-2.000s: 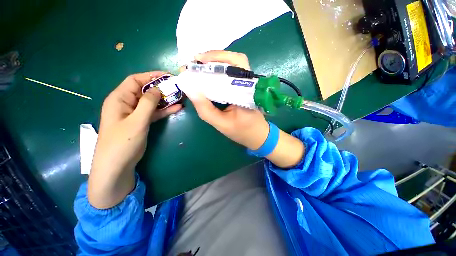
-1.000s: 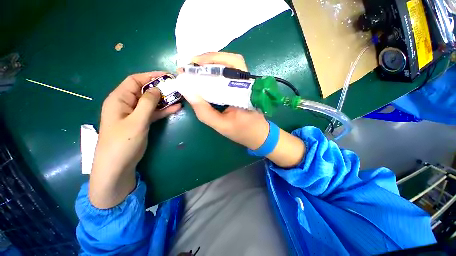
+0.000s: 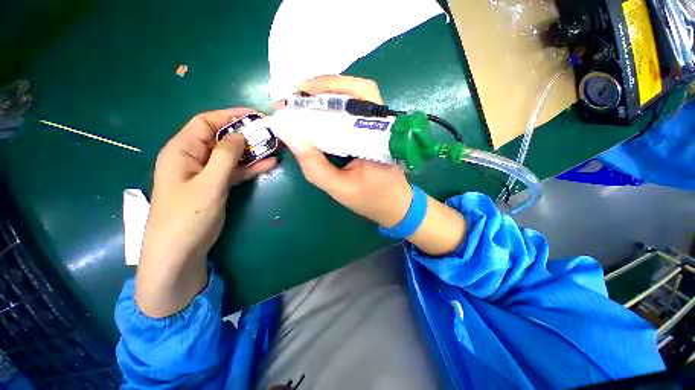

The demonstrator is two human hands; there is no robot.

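Note:
My left hand (image 3: 190, 171) holds a small device housing (image 3: 261, 139) between thumb and fingers, its open side with white and gold parts facing up. My right hand (image 3: 358, 183) is wrapped around the white glue syringe (image 3: 328, 131), which lies across the palm and points left at the housing's upper right edge. The syringe's tip is too small to make out, so contact cannot be told. A green adapter head (image 3: 414, 142) closes the syringe's rear end, and a clear air hose (image 3: 491, 161) leaves it. A finger switch (image 3: 358, 108) with a black cable lies along the barrel.
The green tabletop (image 3: 114, 76) carries white paper (image 3: 320, 38) beyond my right hand, a cardboard sheet (image 3: 510, 76) and a black dispenser (image 3: 621, 68) at upper right. A thin stick (image 3: 90, 135) and a white scrap (image 3: 134, 226) lie at left; a dark grid stands far left.
Against one second ago, the syringe and green head have shifted very slightly right, and the rear hose has moved a little. Both hands keep their grips; the housing has hardly moved.

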